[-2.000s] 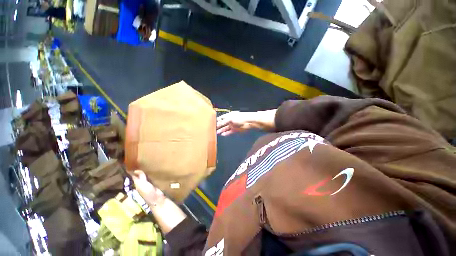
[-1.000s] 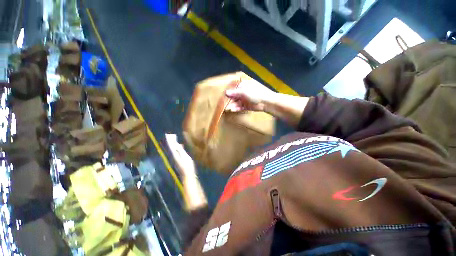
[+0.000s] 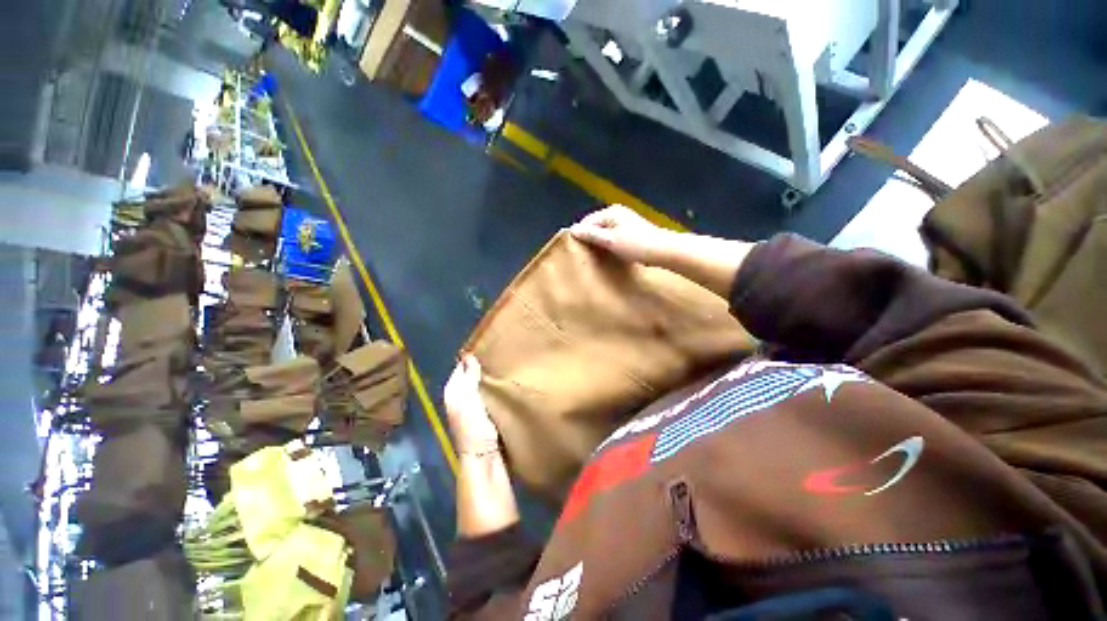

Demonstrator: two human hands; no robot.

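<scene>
A tan-brown tote bag [image 3: 607,328] is stretched between my hands in front of my jacket, with its redder top edge running diagonally on the far side. My right hand [image 3: 622,231] grips the upper end of this edge. My left hand [image 3: 467,394] holds its lower end, with fingers partly hidden by the fabric. The bag's near part reaches my jacket. A heap of brown bags [image 3: 1044,231] with thin handles lies at the right on a white sheet [image 3: 971,121], cut off by the picture's edge.
A white-framed machine table [image 3: 795,109] stands at the top. A blue bin [image 3: 461,79] and a carton are beyond it. Racks at the left carry brown bags [image 3: 140,449] and yellow bags [image 3: 291,576]. Another blue bin [image 3: 307,243] stands there. Yellow lines cross the dark floor.
The bag has moved right, closer to my body, and its edge now runs between both hands. My left hand was off it one second ago and is on it again. The view has shifted.
</scene>
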